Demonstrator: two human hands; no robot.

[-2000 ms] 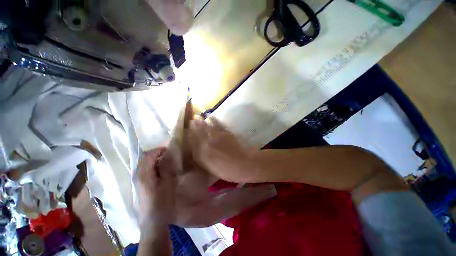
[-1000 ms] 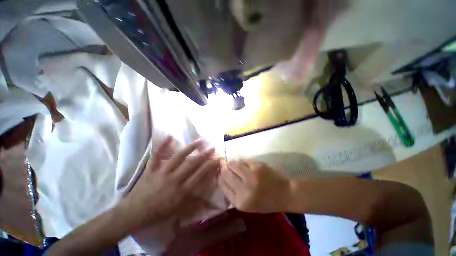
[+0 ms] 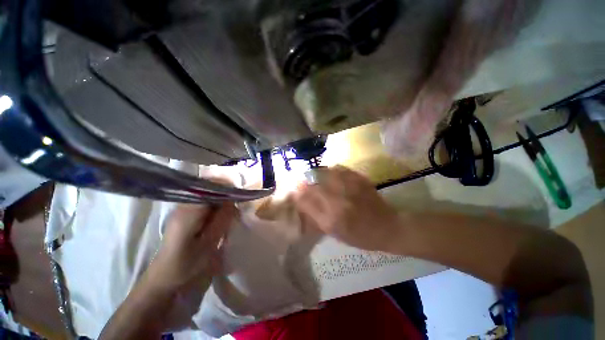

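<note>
Pale cloth lies under the needle area and hangs over the front edge of the bed toward the lap. The sewing machine head fills the top left, and its presser foot area is in white glare. My right hand is at the cloth just right of the needle, fingers bent onto it; its fingertips are partly lost in the glare. My left hand is on the cloth left of the needle, fingers bunched around a fold, partly hidden behind the machine's shiny edge.
Black scissors lie right of the needle, with green-handled snips further right. A pale pink cloth strip hangs from the machine. More white cloth is heaped at left. Red cloth covers the lap.
The view has moved closer to the machine head. Both hands have moved up to the needle with the cloth; my left hand has gone from flat and spread to bunched on it.
</note>
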